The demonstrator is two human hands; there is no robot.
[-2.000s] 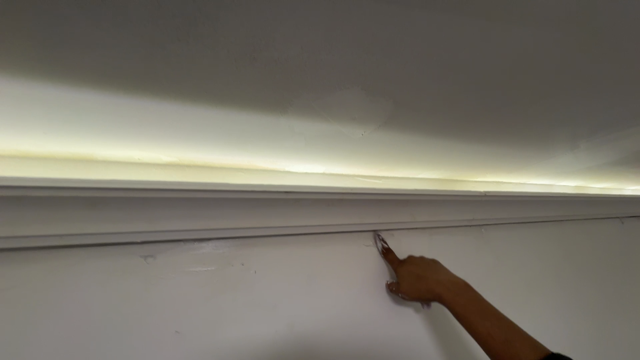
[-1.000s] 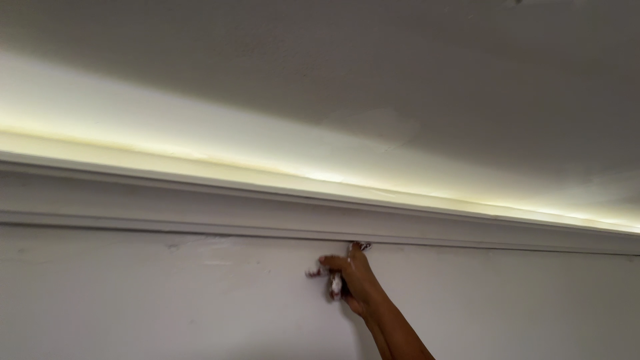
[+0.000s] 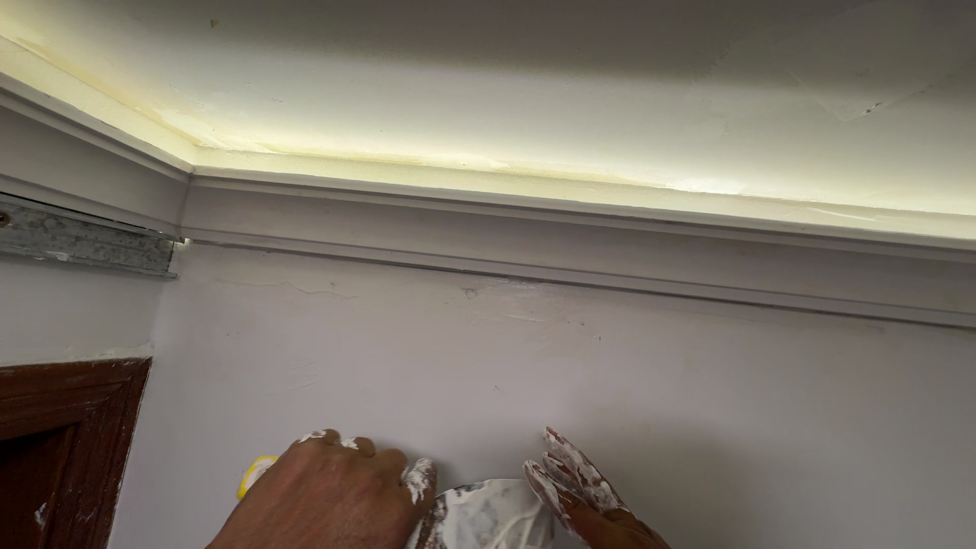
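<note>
My left hand (image 3: 328, 488), at the bottom left of centre, is curled, with white paste on its fingertips and thumb. Its thumb lies along the left edge of a rounded surface coated in white paste (image 3: 496, 512), perhaps a container or plate. A yellow-edged piece (image 3: 255, 474) sticks out at the far side of this hand; most of it is hidden. My right hand (image 3: 587, 496) is at the right edge of the coated surface, fingers extended and smeared with paste, no tool visible in it. Above both hands, a cornice (image 3: 488, 240) runs along the pale wall (image 3: 457, 366).
Yellowish light glows above the cornice, below the ceiling (image 3: 534, 46). At the left, the cornice meets another wall in a corner, with a galvanized metal strip (image 3: 84, 236) beneath it. A dark wooden door frame (image 3: 114, 427) stands at the lower left.
My right hand, earlier raised at the cornice's lower edge, is now low beside the paste-coated surface. My left hand has come into sight. The view has swung left to the corner.
</note>
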